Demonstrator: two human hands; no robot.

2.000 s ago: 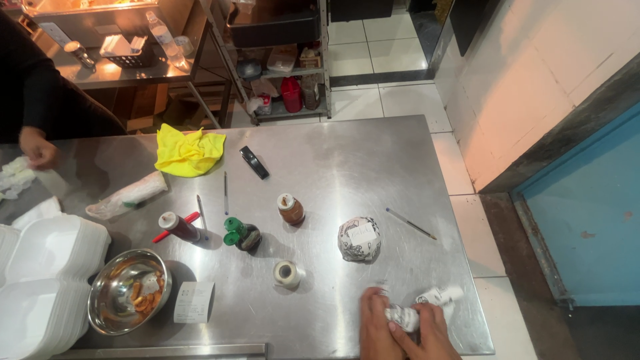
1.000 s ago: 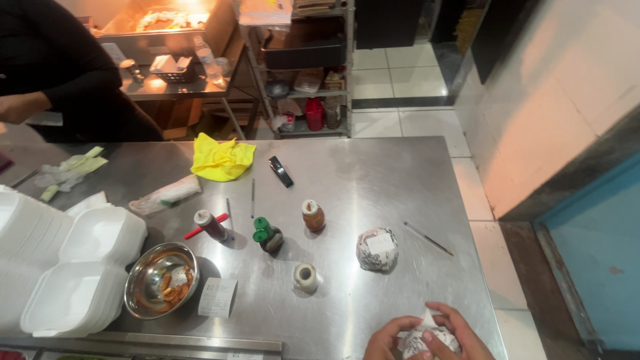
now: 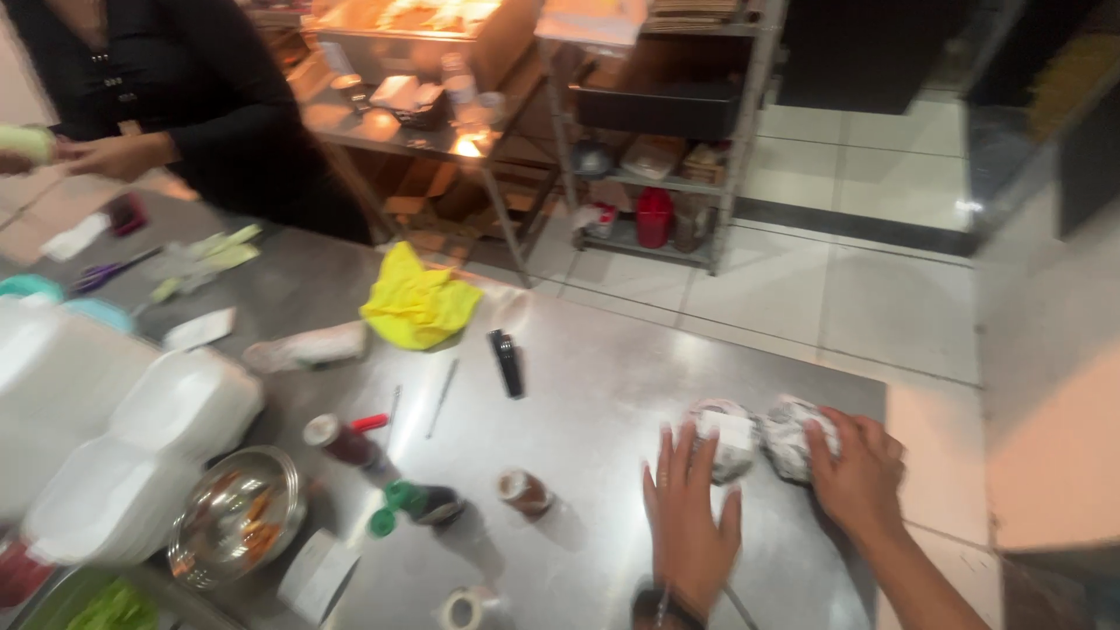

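Note:
Two paper-wrapped round bundles lie side by side near the right end of the steel table. My left hand, with a dark band at the wrist, rests its spread fingertips on the near left edge of the left bundle, which has a white slip on top. On the right bundle, my right hand curls its fingers over the right side. A pen, partly hidden, lies by my left wrist. Nearest on the left is a sauce bottle with a brown-red body.
Left of my hands are a green-capped bottle, a red-brown bottle, a metal bowl with food and stacked white foam containers. A yellow cloth and black clip-like object lie farther back. A co-worker in black stands back left.
My hands have moved from the near right part of the table up to the two bundles. The right bundle now sits beside the other one. The view has shifted.

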